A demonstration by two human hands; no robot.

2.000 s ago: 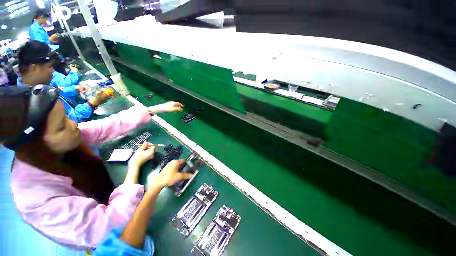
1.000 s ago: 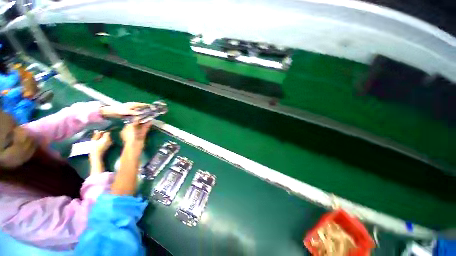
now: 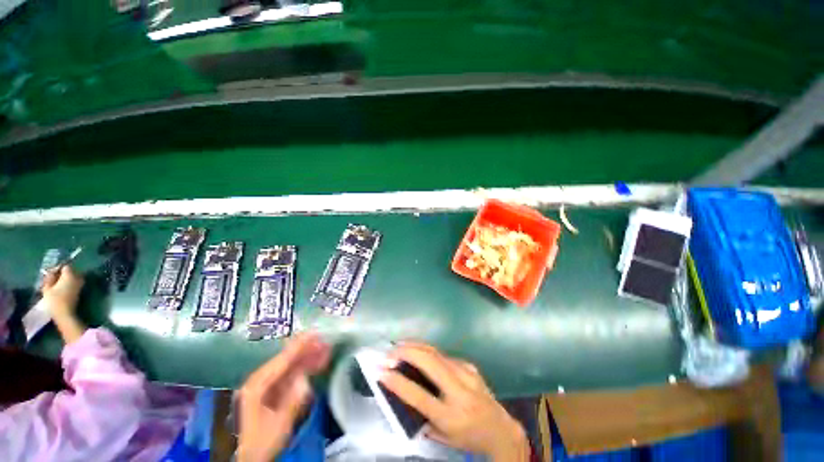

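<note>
My right hand (image 3: 452, 397) is at the bottom centre, shut on a white backing sheet (image 3: 378, 383) with a black pad (image 3: 408, 413) on it. My left hand (image 3: 282, 392) is beside it on the left, blurred, fingers apart, with nothing visible in it. A white roll (image 3: 348, 388) shows between and below the hands. Several opened phone units lie on the green bench beyond my hands; the rightmost (image 3: 349, 269) lies tilted and apart from the others, such as this one (image 3: 273, 292).
An orange-red bin (image 3: 508, 251) holds tan scraps. A white card with black pads (image 3: 654, 256) lies left of a blue tray (image 3: 752, 266) in clear plastic. A white rail (image 3: 271, 205) borders the belt. A cardboard box (image 3: 660, 413) is below the bench edge. A neighbour's hand (image 3: 61, 293) is at left.
The view has swung right and down. The left arm has drawn back from the units near the neighbour. A fourth unit now lies on the bench, and my right hand with the backing sheet has come into view.
</note>
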